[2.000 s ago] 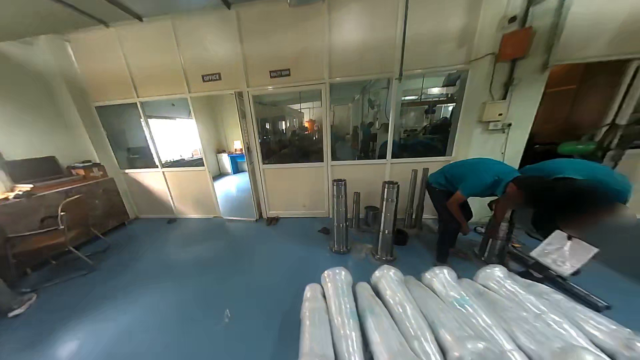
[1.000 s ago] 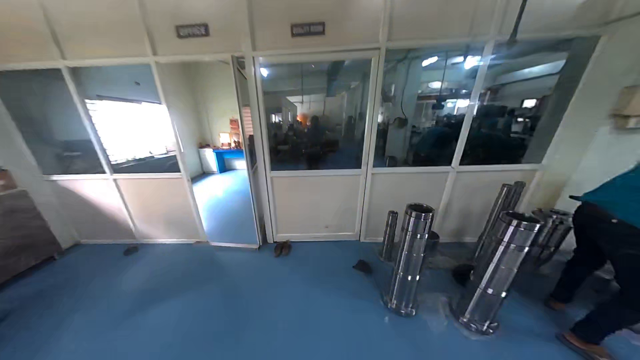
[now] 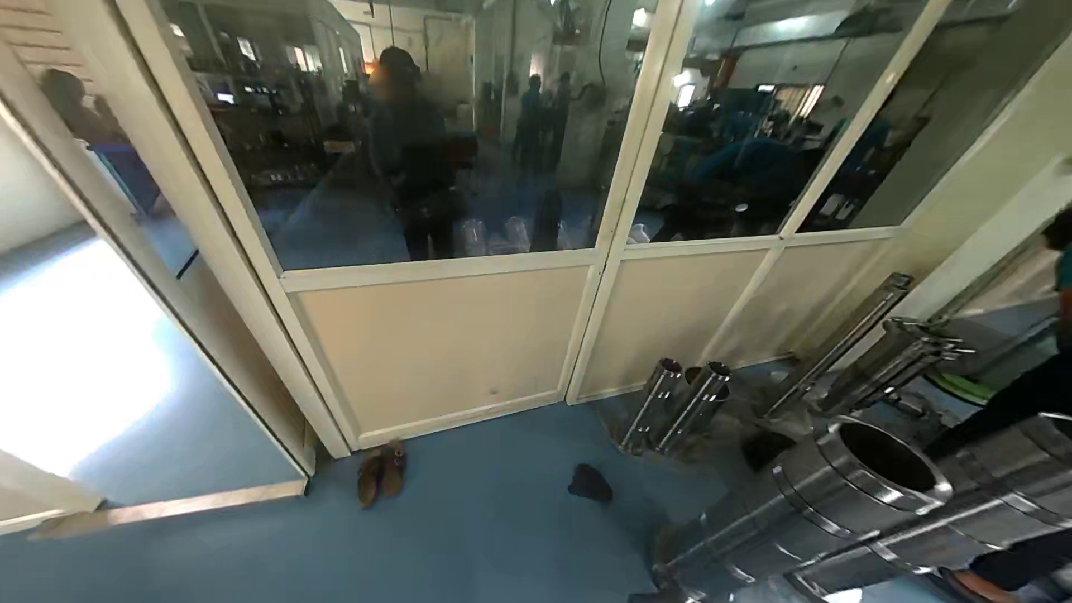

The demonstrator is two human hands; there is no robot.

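Note:
Neither of my hands shows in the head view. Closest to me, at the lower right, a wide polished metal cylinder stands on the blue floor, with another large metal cylinder beside it. Behind them two slim metal tubes stand near the partition's lower panel. Farther right, a long metal tube leans by the wall, next to a group of shorter metal tubes.
A glazed partition spans the view, with an open doorway at the left. Brown shoes and a dark object lie on the floor. A person's dark-clothed leg shows at the right edge.
The view has moved much nearer to the partition and the metal cylinders. The plastic-wrapped cylinders seen in front two seconds ago are out of direct view.

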